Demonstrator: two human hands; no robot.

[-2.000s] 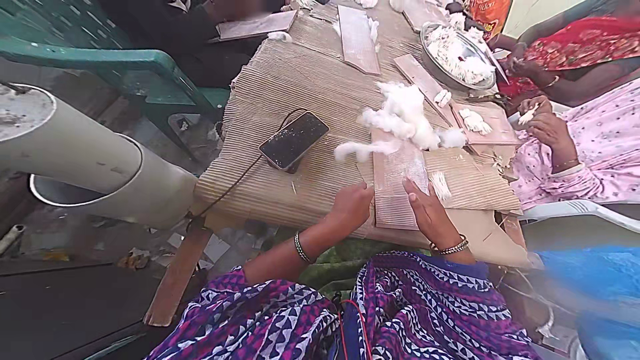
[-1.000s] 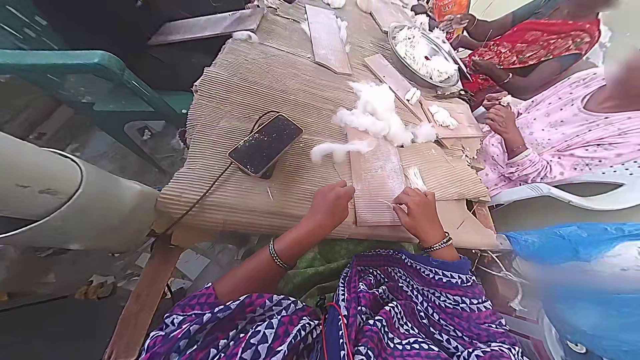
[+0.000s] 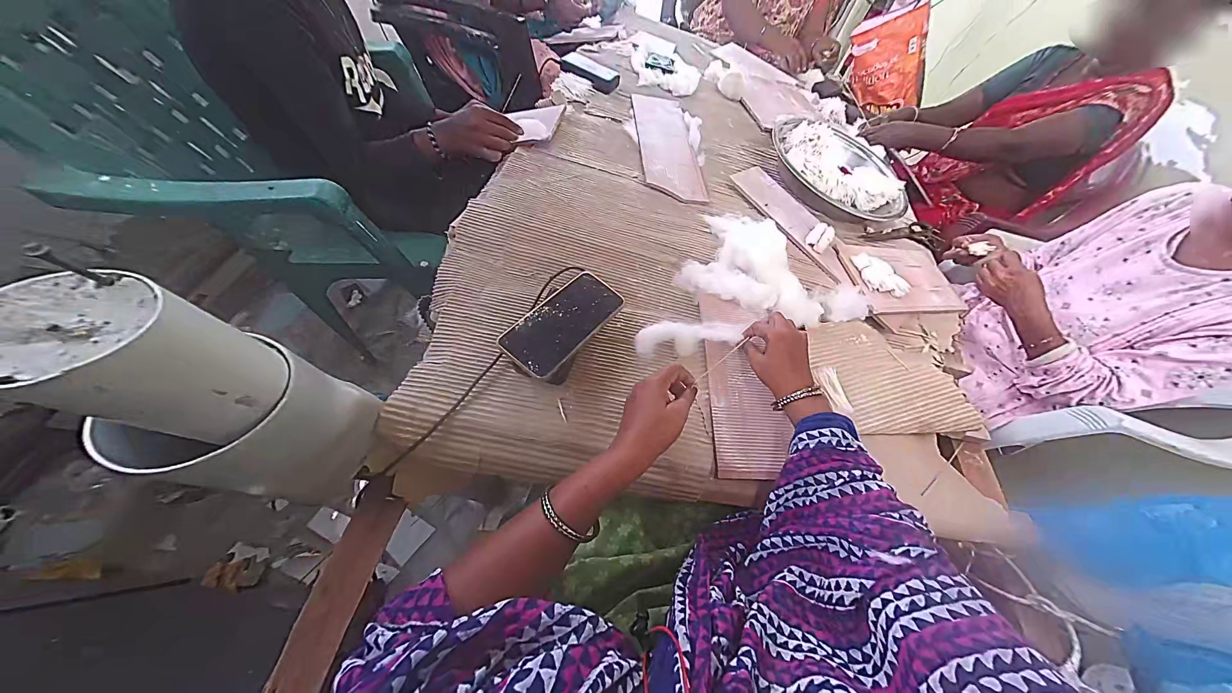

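Between my two hands runs a thin stick or strand (image 3: 720, 363), raised over a pinkish board (image 3: 741, 423). My left hand (image 3: 659, 412) pinches its lower end, above the ribbed cardboard. The fingers of my right hand (image 3: 780, 354) close on the upper end, beside a pile of white cotton (image 3: 746, 265) at the board's far end. A loose strip of cotton (image 3: 685, 335) reaches left from the pile. Several pale thin strands (image 3: 832, 390) lie right of my right wrist. A black phone (image 3: 561, 325) with a cable rests left of my hands.
Corrugated cardboard (image 3: 539, 221) covers the table. A metal bowl (image 3: 784, 173) of white cotton pieces stands at the far right. More boards (image 3: 668, 147) lie around. Other people sit along both sides. A green chair (image 3: 289, 192) and large pipes (image 3: 221, 385) are at the left.
My right hand has moved from the near part of the board to the cotton at its far end. The thin strand now stretches between my hands. The view has shifted.
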